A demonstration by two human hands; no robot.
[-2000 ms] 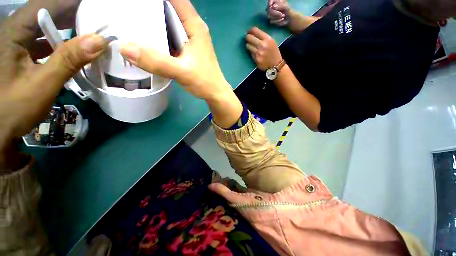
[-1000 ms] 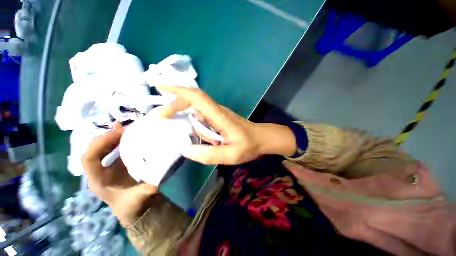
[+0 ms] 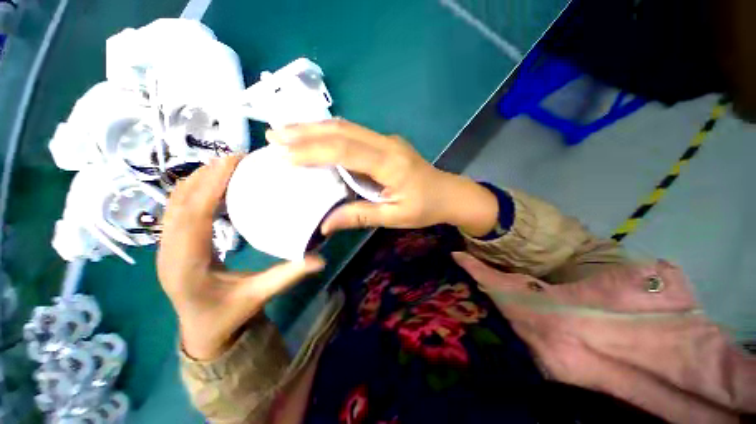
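A white rounded camera body (image 3: 286,199) is held between my two hands above the bench, its smooth domed side towards me. My left hand (image 3: 203,261) cups its left side, with the thumb at its lower edge. My right hand (image 3: 398,178) grips its right side, fingers over the top and thumb below. A thin white side arm (image 3: 361,185) shows beside my right palm. A dark opening shows near my right thumb. The underside is hidden.
White camera bodies (image 3: 178,62) with open cups and wires cluster beyond my left hand. Another white part (image 3: 294,91) lies above the held body. Small ring-shaped parts (image 3: 75,356) lie lower left. A blue stool (image 3: 572,103) stands beyond the green bench edge.
The view has swung from a co-worker and an open board part to the white cluster. The held body now shows its smooth domed side. My left thumb has moved to its lower edge.
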